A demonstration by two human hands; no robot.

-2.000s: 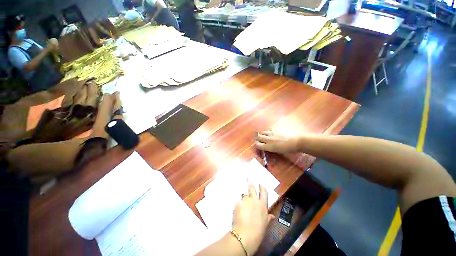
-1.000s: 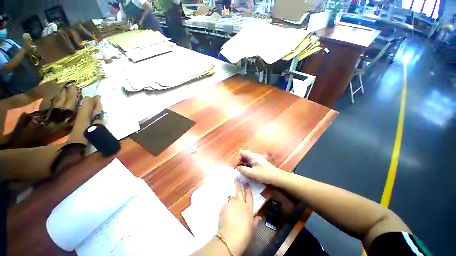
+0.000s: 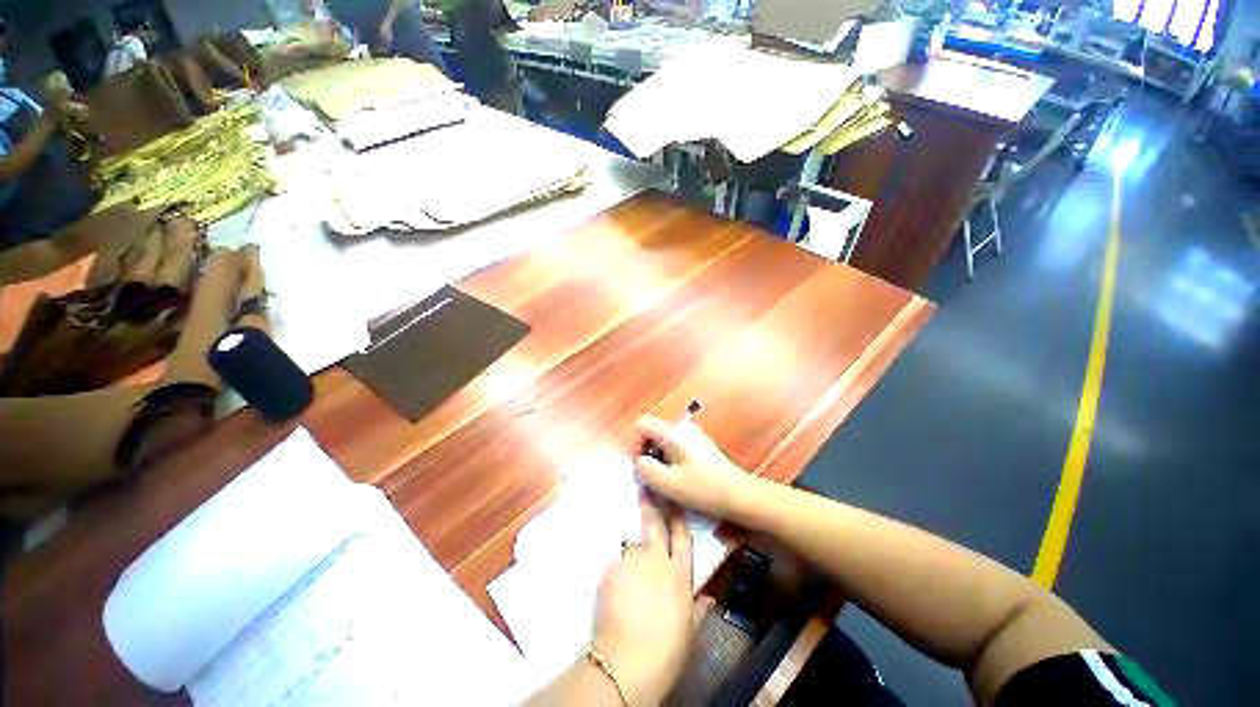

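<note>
White paper patterns [image 3: 560, 566] lie at the desk's front edge, right of the record sheets. My left hand [image 3: 647, 594] lies flat on them with fingers apart and holds nothing. My right hand [image 3: 684, 467] holds a pen [image 3: 687, 417] over the upper right part of the patterns; its dark end points up and its tip is hidden by the hand. The record sheets [image 3: 311, 608] have handwritten lines, and the top pages curl back on the left.
A dark flat rectangle [image 3: 442, 352] and a black rounded object [image 3: 260, 374] lie beyond the sheets. Brown leather [image 3: 83, 435] is at far left. The drawer [image 3: 802, 638] is open under the front edge, with a dark item inside. Pale sheets [image 3: 456, 180] lie on the white table.
My right hand has moved left from the desk beside the patterns onto them, now gripping the pen upright. My left hand stays on the patterns. The camera view has shifted.
</note>
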